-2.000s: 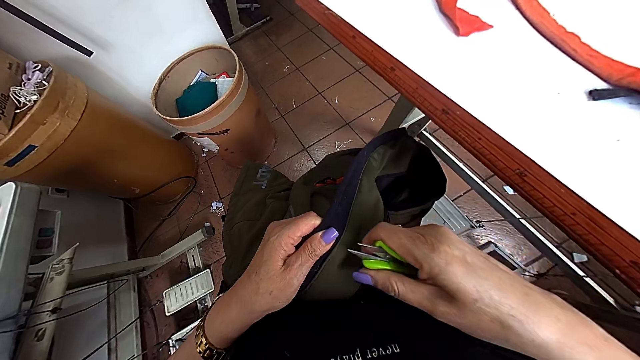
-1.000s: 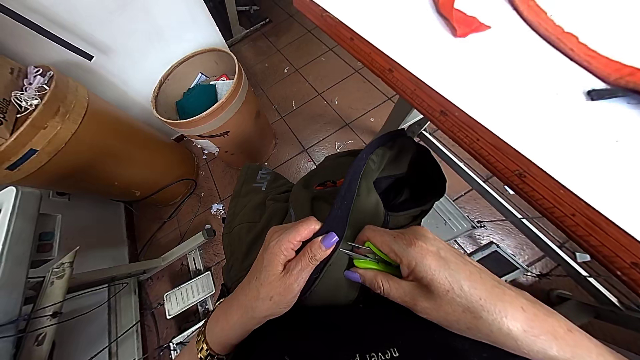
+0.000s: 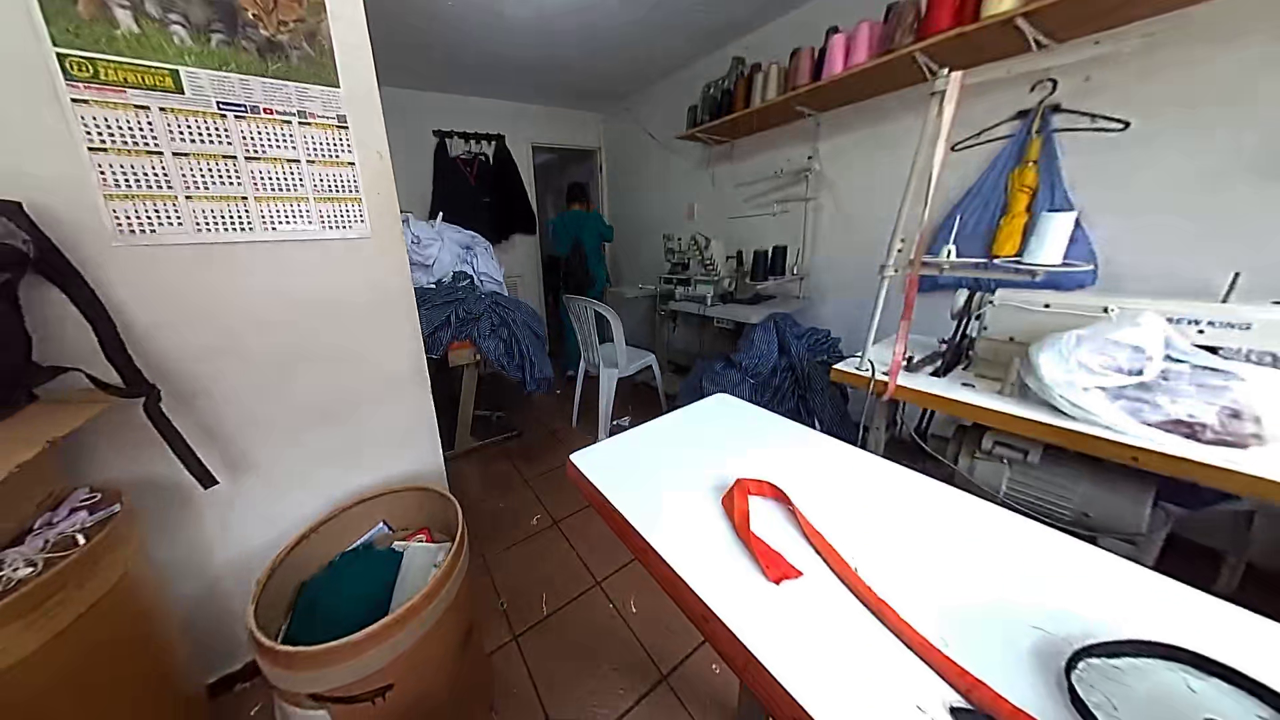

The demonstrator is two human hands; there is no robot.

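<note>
Neither of my hands is in the head view at this moment, and the dark green garment and green-handled snips are out of view too. A red fabric strip [image 3: 868, 592] lies folded over at one end on the white table [image 3: 680, 470]. Near the table's lower right edge is a black curved cord or band [image 3: 1150, 648]. What my hands hold now is hidden.
Fabric scraps fill a cardboard drum [image 3: 375, 655] at lower left, beside another drum [image 3: 90, 610]. Behind the table stand a white plastic chair [image 3: 610, 350], a striped cloth heap [image 3: 775, 370] and an industrial sewing machine [image 3: 1100, 320]. A person [image 3: 580, 240] stands near the far doorway.
The view has swung up from my lap to the room. Both hands, the snips and the garment have left the view; earlier, my right hand held the snips against the garment.
</note>
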